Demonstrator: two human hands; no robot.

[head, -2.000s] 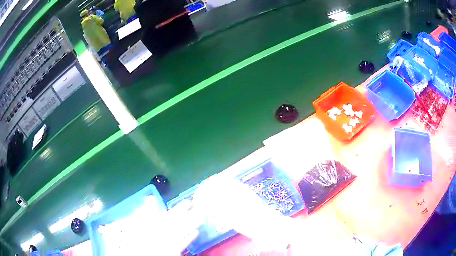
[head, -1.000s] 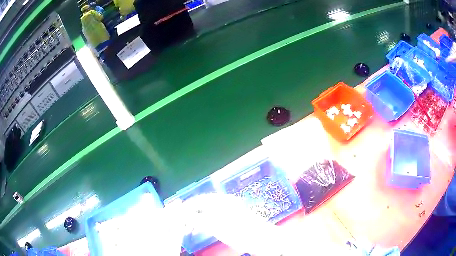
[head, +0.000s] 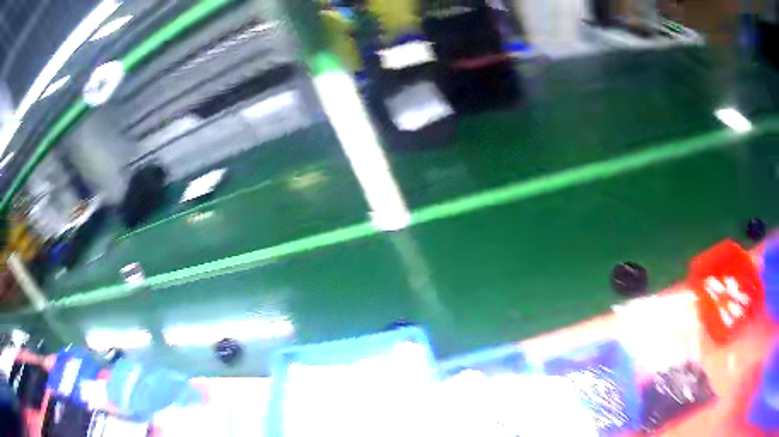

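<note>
The large light blue bin [head: 278, 384] holds overexposed white parts at the bottom centre. Right of it, the blue metal-piece bin [head: 630, 375] holds small silvery pieces. A clear bag with dark contents [head: 679, 394] lies beside it. A glaring white shape covers the area between the large bin and the metal pieces; it may be my right hand or sleeve, but its outline and fingers cannot be made out. My left hand is not discernible. The view is blurred.
A red-orange bin [head: 711, 271] with white pieces stands at right, beside partly cut-off blue bins. Black round pieces [head: 629, 278] sit on the green belt [head: 530, 265]. At lower left are a light blue sleeve [head: 145, 388], apparently another person's, and blue bins.
The view has swung left, so the bench things sit further right and lower. The near blue bin at right has mostly left the picture. More of the left side shows.
</note>
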